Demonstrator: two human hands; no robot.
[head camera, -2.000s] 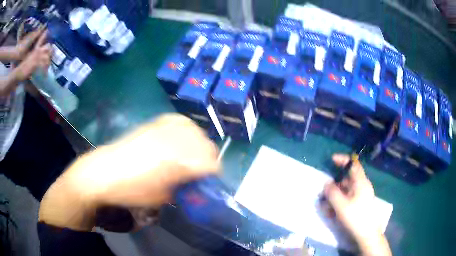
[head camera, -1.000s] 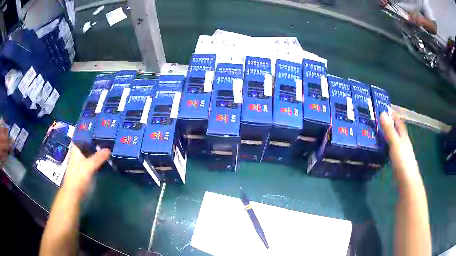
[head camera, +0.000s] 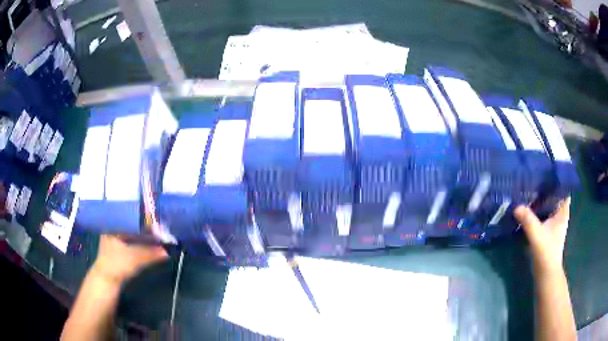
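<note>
A row of blue cartons (head camera: 324, 160) stands side by side across the bench, slightly blurred, with broad white areas on their upper faces. My left hand (head camera: 130, 260) is at the lower front of the leftmost cartons, and my right hand (head camera: 547, 230) is at the lower front of the rightmost ones. The hands press on the row from its two ends; some fingers are hidden by the cartons. A white sheet (head camera: 373, 300) lies flat in front of the row. A slim dark pen-like tool (head camera: 305, 283) lies on it, held by neither hand.
White printed sheets (head camera: 320, 53) lie behind the row. A metal rail (head camera: 227, 87) and upright post (head camera: 153, 41) are behind it. Stacked blue cartons (head camera: 40, 133) with white labels are at the far left, near a flat carton (head camera: 61, 216). A pale line runs along the green bench (head camera: 147, 300).
The row of cartons has turned so other faces with white areas and dark print show on top. Both hands have moved from the row's sides to its lower front ends.
</note>
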